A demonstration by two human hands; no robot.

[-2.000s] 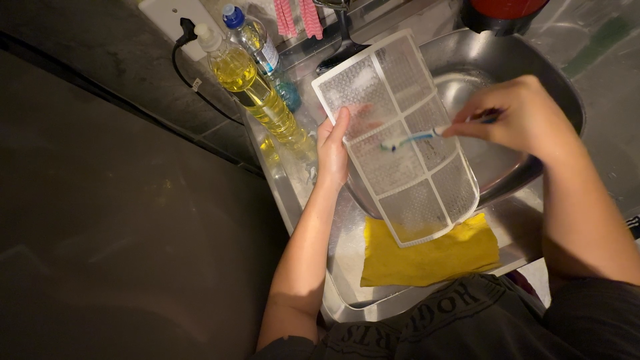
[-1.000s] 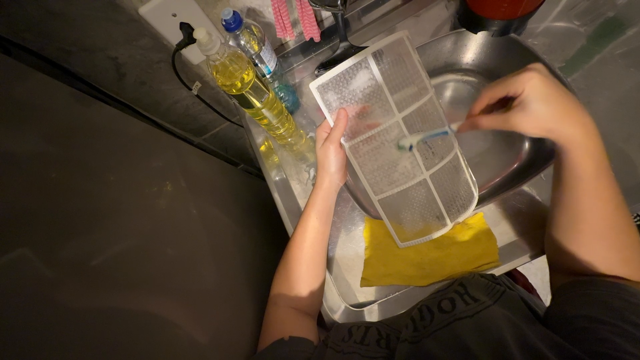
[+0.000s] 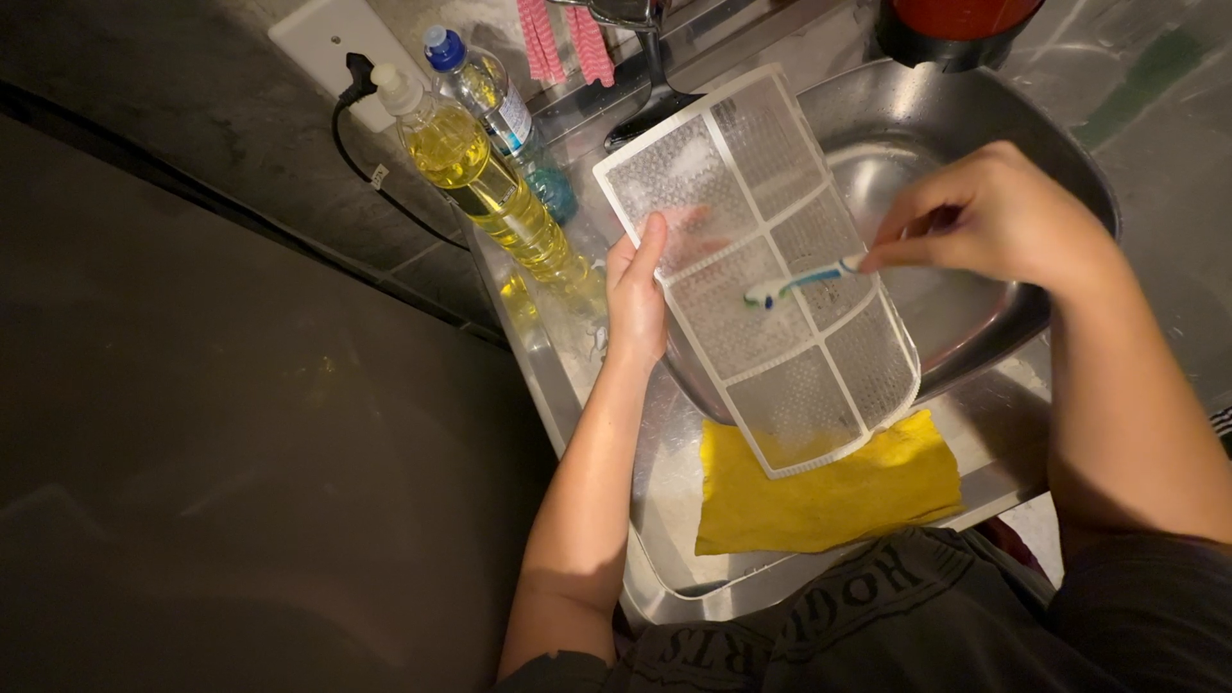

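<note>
A white-framed mesh filter panel [image 3: 770,279] is held tilted over the steel sink basin [image 3: 1054,144]. My left hand [image 3: 637,289] grips its left edge, thumb on the front; its fingers show faintly through the mesh from behind. My right hand [image 3: 982,226] pinches the handle of a blue and white toothbrush [image 3: 818,277]. The brush head lies over the mesh near the panel's middle, slightly blurred. Below the panel a yellow cloth [image 3: 818,510] is spread at the sink's front edge, partly behind the panel's lower corner.
Left of the sink stand a bottle of yellow liquid [image 3: 500,202] and a clear bottle with a blue cap [image 3: 481,87]. A black utensil [image 3: 654,96], pink striped cloths [image 3: 563,38] and a plugged-in black cord [image 3: 371,178] are behind. A red and black container [image 3: 953,29] stands at the far rim.
The toothbrush and my right hand have shifted a little over the mesh between frames. My left hand and the panel have stayed in place.
</note>
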